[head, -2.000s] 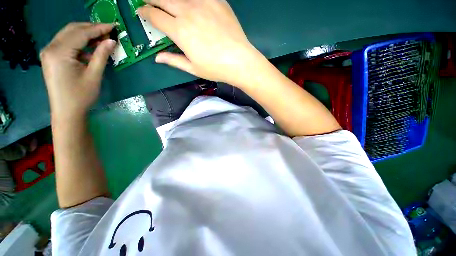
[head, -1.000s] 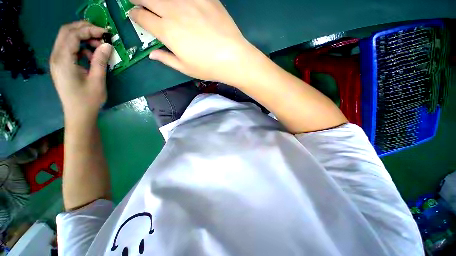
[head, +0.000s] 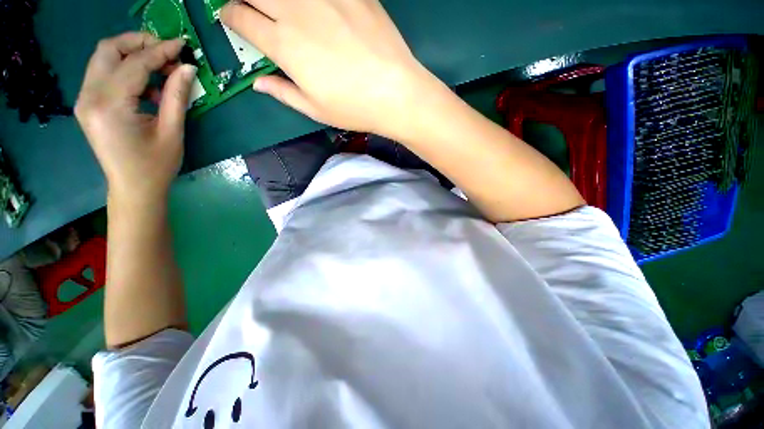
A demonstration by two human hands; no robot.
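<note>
A green circuit board panel lies on the dark green mat at the upper left, cut off by the top edge. My left hand is at its left unit, thumb and forefinger pinching a small black component at the board, just below the round green area. I cannot tell whether the component is seated. My right hand lies over the right unit, fingers bent onto it, and hides part of it. What its fingertips hold is hidden.
A pile of black components lies at the far left, with some boards below it. A blue crate of boards and a red stool stand at the right. Another red stool and part of a person are at the lower left.
The left hand stays at the left unit with the black component, its fingertips shifted slightly up and right. The right hand has barely moved. The view has shifted a little.
</note>
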